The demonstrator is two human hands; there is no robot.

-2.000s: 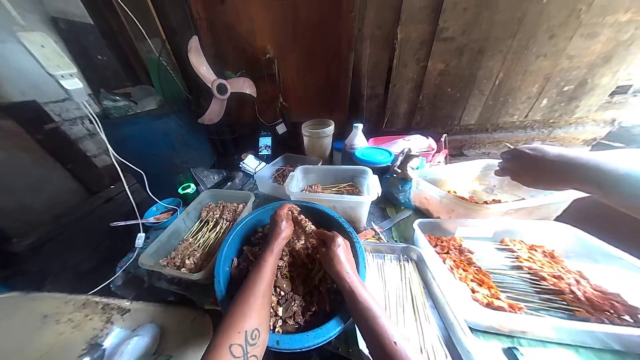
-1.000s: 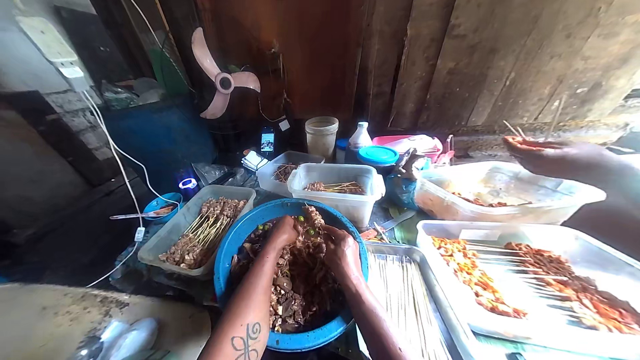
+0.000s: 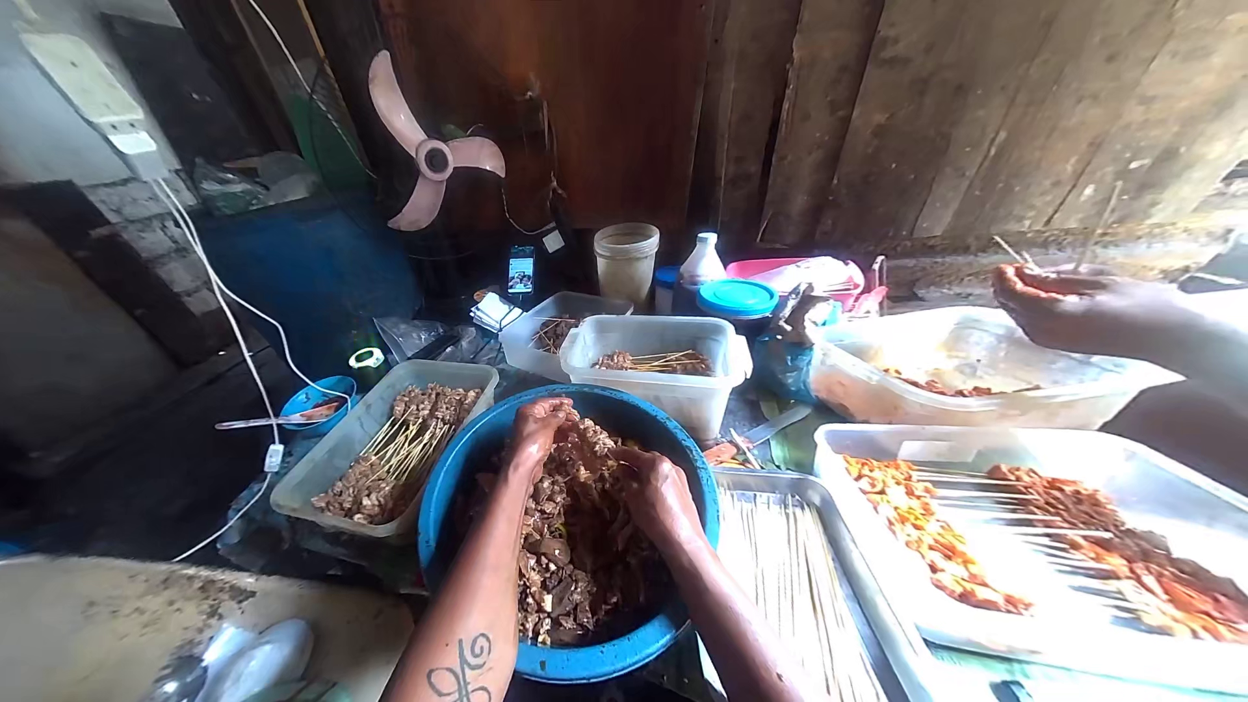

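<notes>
My left hand is at the upper left inside a blue plastic basin, its fingers bent over cut marinated meat. Across from it, at the basin's right side, my right hand has curled fingers against the same heap. Some meat lies raised between the two hands; whether either grips a piece cannot be told, as the fingertips are partly hidden. Left of the basin, skewered meat lies in a clear plastic container. Bare bamboo skewers lie on a metal tray to the right.
A co-worker's hand with skewers is above a translucent tub at right. Below stands a white tray of orange and red skewered meat. A knife lies beyond the metal tray. Behind are small containers, a blue-lidded tub and a fan.
My left hand has moved up and left toward the basin's rim since a second ago. The co-worker's hand, earlier over the tub, has moved right and now shows skewers.
</notes>
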